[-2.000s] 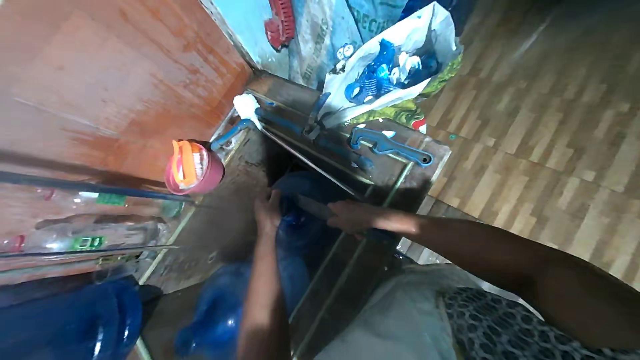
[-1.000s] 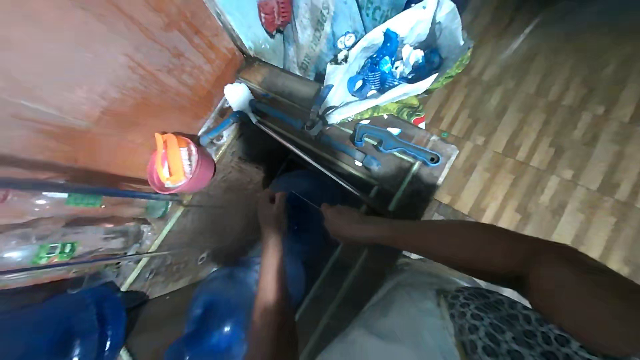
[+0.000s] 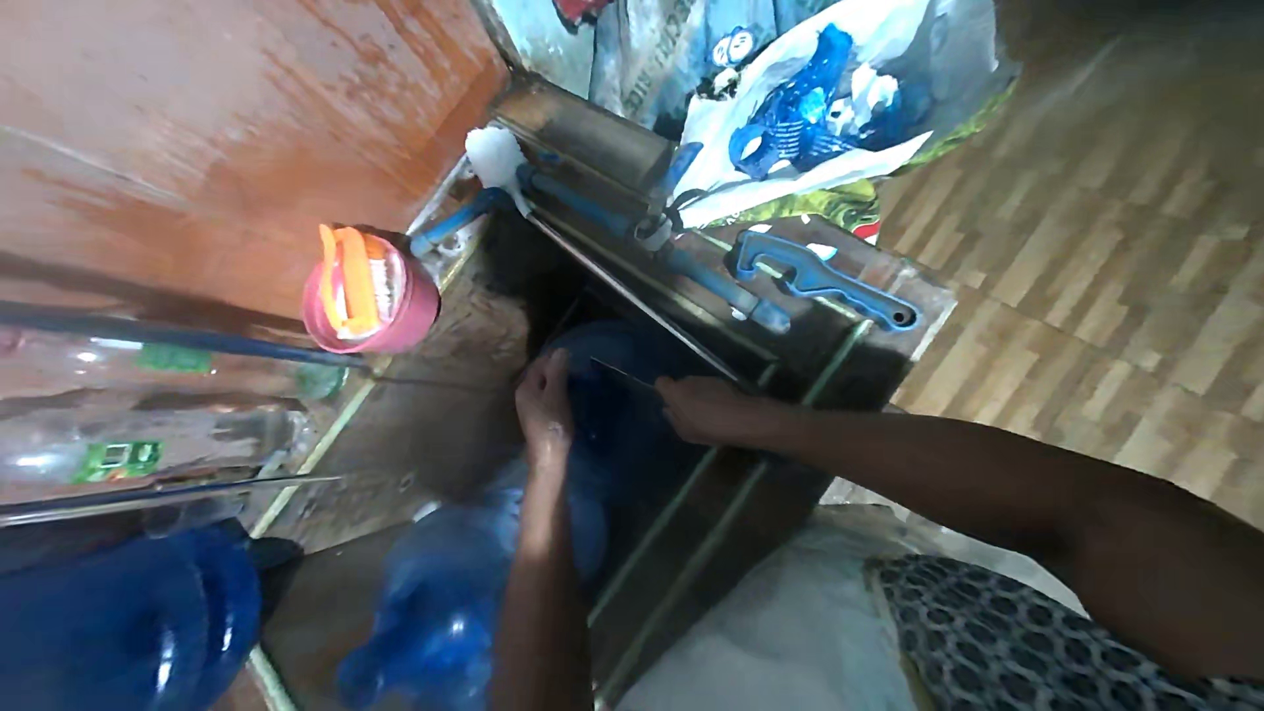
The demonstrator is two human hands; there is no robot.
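Observation:
My right hand [image 3: 706, 407] is closed around the handle end of a thin blade, probably a knife [image 3: 622, 373], that points left over a blue plastic water jug [image 3: 597, 341] down in a dark basin. At the jug's left edge is my left hand [image 3: 546, 400], its fingers bent against the rim; the shadow hides exactly what they grip. Another translucent blue jug [image 3: 425, 602] lies nearer me, partly behind my left forearm. Above my hands, a long-handled brush with a white head [image 3: 494, 156] leans across the basin.
A pink cup with an orange-handled brush [image 3: 370, 296] stands left. A blue plastic wrench-like tool [image 3: 829, 281] and a blue pipe with a valve [image 3: 726, 286] lie on the ledge. Behind is a white sack of blue plastic scraps [image 3: 810, 109]; clear bottles [image 3: 148, 444] and a big blue jug [image 3: 128, 612] are left.
The blade in my right hand, seen broad over the jug two seconds ago, now shows as a thin line. Both hands stay at the jug.

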